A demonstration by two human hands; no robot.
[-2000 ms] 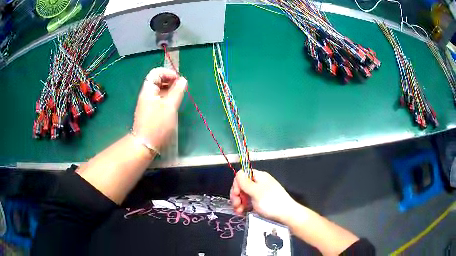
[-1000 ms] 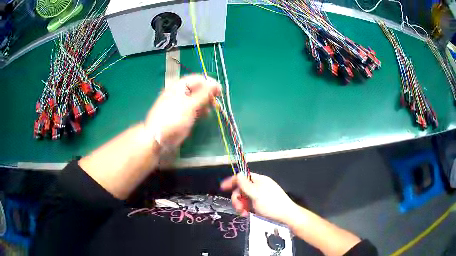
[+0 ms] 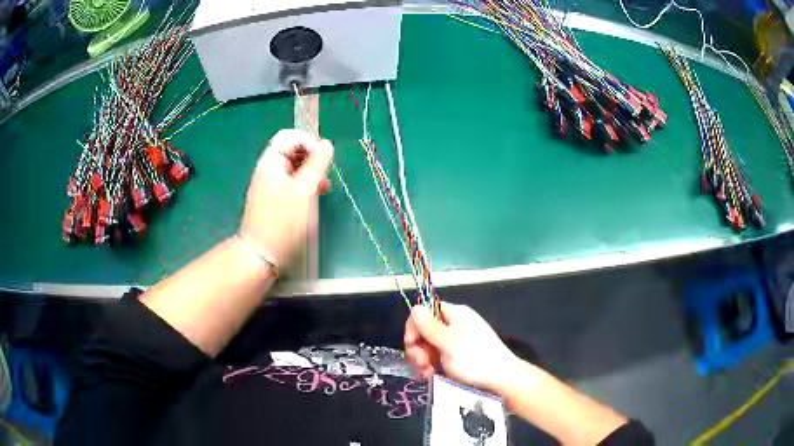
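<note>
My left hand (image 3: 292, 192) is closed around a thin yellow-green wire pair (image 3: 364, 222) just below the black round head (image 3: 296, 48) of the white-grey machine (image 3: 348, 48). The upper end of the pair reaches the head. The pair runs down to my right hand (image 3: 444, 340), near the bench edge. My right hand grips the lower end of a wire harness (image 3: 400, 218); its other wires, some twisted red and dark, fan up toward the machine. The connector is mostly hidden in my right hand.
A heap of red-connector harnesses (image 3: 131, 174) lies left, another (image 3: 596, 96) right of the machine. A smaller bundle (image 3: 723, 165) lies farther right. A white cable (image 3: 396, 131) is beside the harness. A green fan (image 3: 100, 22) stands behind; blue stools (image 3: 727, 305) are below the bench.
My left hand released the red twisted pair, reached right to the yellow and other loose wires, and is now back under the machine head with the yellow-green pair. My right hand stayed nearly still.
</note>
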